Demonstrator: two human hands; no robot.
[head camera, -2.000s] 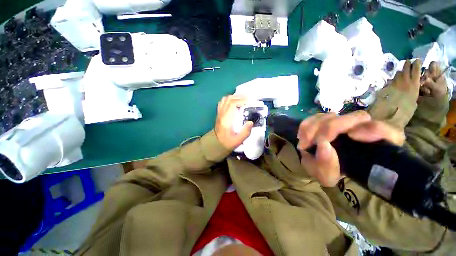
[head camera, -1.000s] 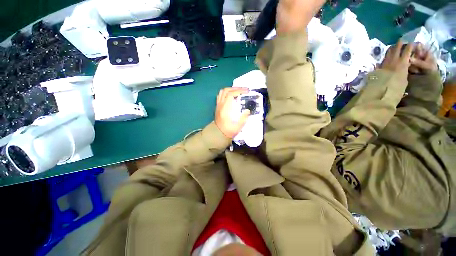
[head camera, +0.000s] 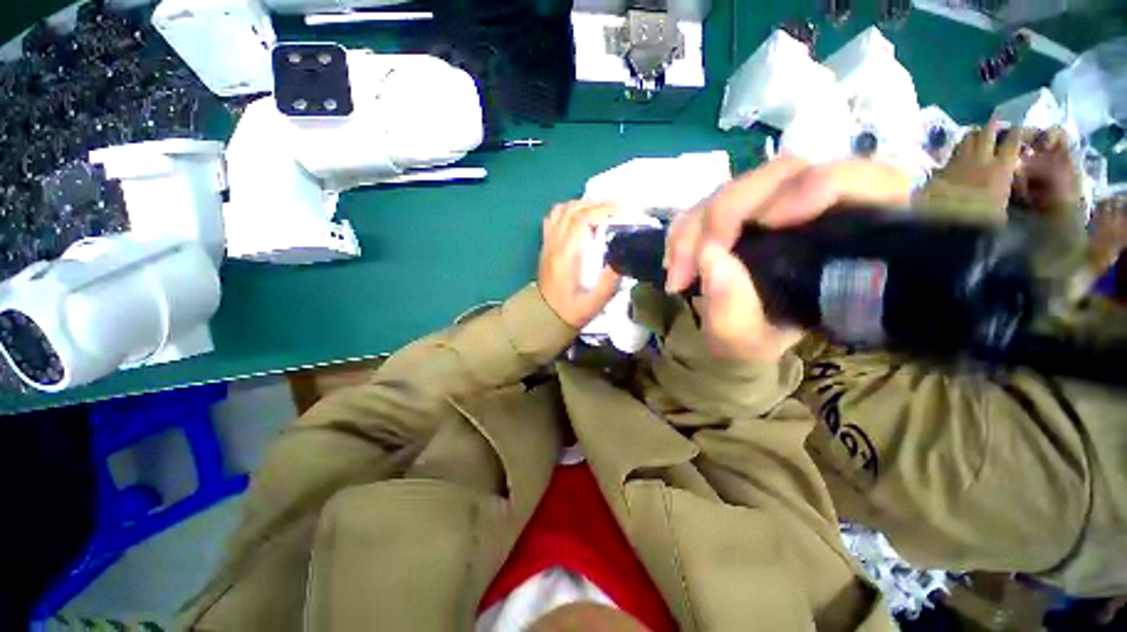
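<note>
My left hand (head camera: 575, 266) holds the white camera housing (head camera: 628, 324) in front of my chest, with a white bracket (head camera: 661, 180) behind it. My right hand (head camera: 754, 253) grips the black electric screwdriver (head camera: 797, 282), held sideways with its cord end to the right. Its tip meets the housing's upper face and hides the lens there. Whether the tip touches a screw cannot be seen. The hand and driver are slightly blurred.
The screw feeder (head camera: 637, 68) stands at the back centre. A bullet camera (head camera: 111, 303), a square-front camera (head camera: 358, 114) and a heap of small black parts (head camera: 74, 117) are at left. White cameras (head camera: 865, 117) stand at back right. A coworker's hands (head camera: 1007, 167) are at right.
My right hand has come back from the feeder with the screwdriver and brought its tip onto the housing. My left hand still holds the housing.
</note>
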